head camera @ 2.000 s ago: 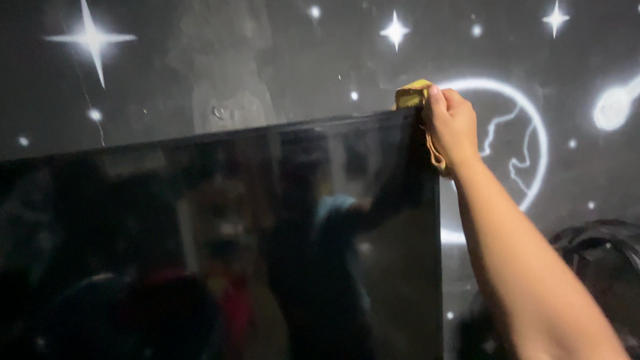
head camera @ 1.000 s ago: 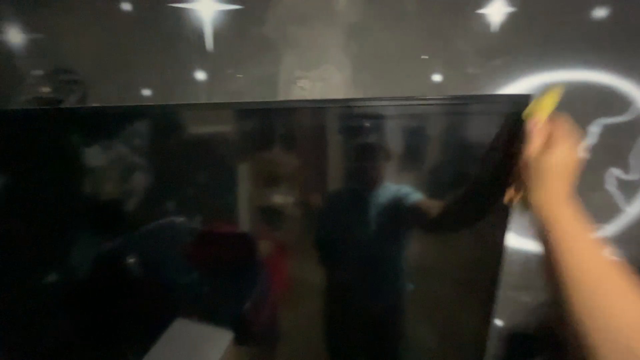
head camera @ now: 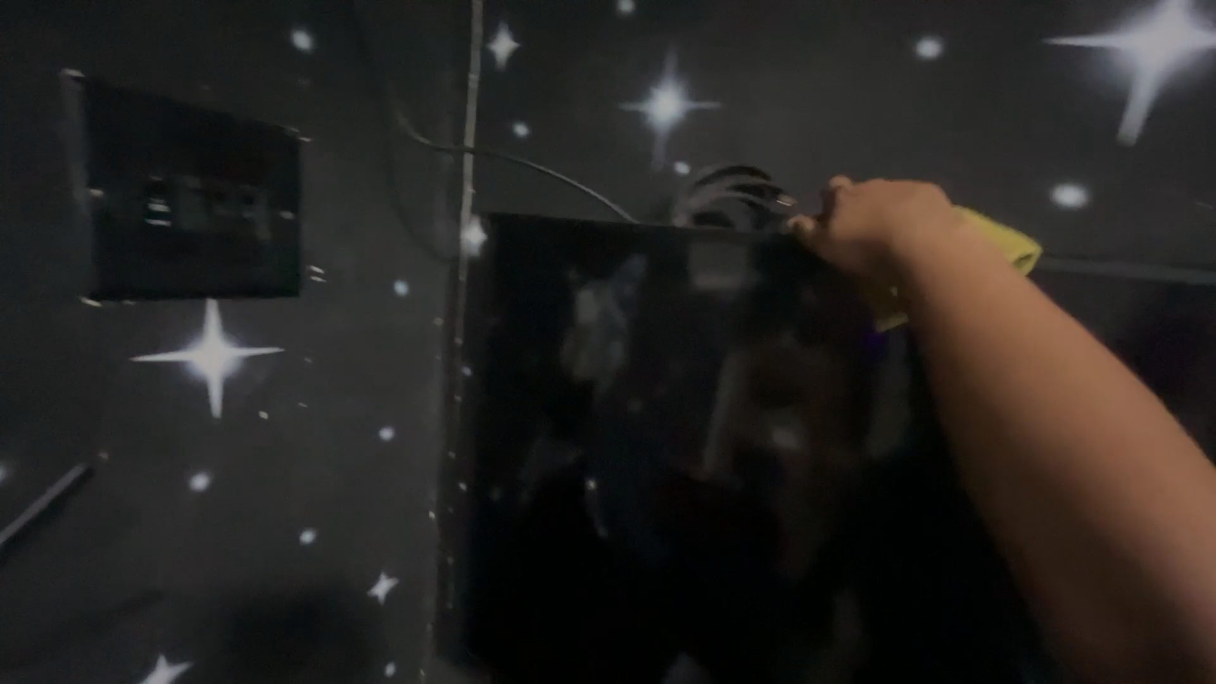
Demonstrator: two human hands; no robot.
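Note:
A large flat-screen television with a glossy black screen fills the middle of the head view, and dim reflections show in it. My right hand is at its top edge, fingers pointing left. It holds a yellow cloth, which sticks out on the right of the wrist and hangs below the hand over the screen. My forearm crosses the right part of the screen. My left hand is out of view.
Looped black cables rise behind the television's top edge, left of the hand. A thin cable runs from there across the wall corner. A dark panel is on the left wall. White stars are painted on the dark walls.
My right hand, with the yellow cloth, has moved left along the television's top edge from the right corner. The view has swung left, bringing in the wall corner.

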